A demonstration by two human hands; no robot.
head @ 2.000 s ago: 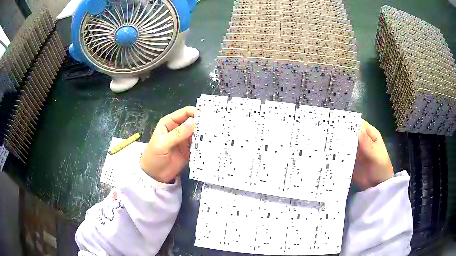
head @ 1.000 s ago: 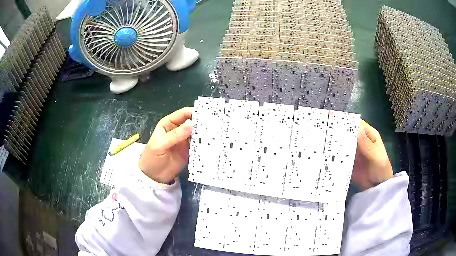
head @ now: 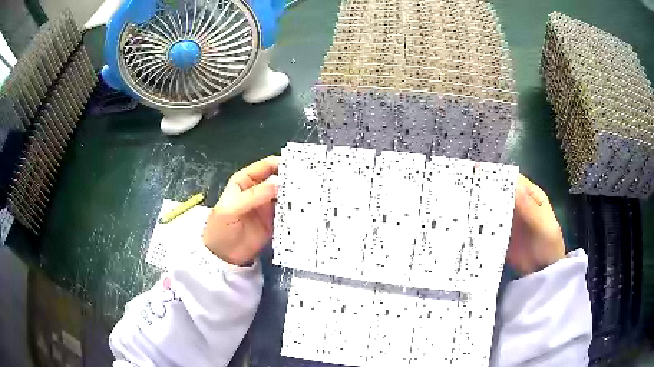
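A white PCB panel (head: 394, 218) with small black marks and notches along its top edge is held up in front of me. My left hand (head: 242, 211) grips its left side edge. My right hand (head: 534, 226) grips its right side edge, with the fingers partly hidden behind the panel. Another white panel (head: 387, 326) shows just below the held one, its upper part covered by it. I cannot tell how many panels lie there.
Racked panels stand behind the held panel (head: 419, 54), at the right (head: 602, 100) and at the left (head: 54, 122). A blue and white fan (head: 185, 54) stands at the back left. A yellow stick (head: 183, 208) lies on white paper (head: 172, 240). A dark slotted holder (head: 613, 258) is at the right.
Both hands still hold the panel by its side edges. The whole view has shifted very slightly; nothing has been taken up or let go.
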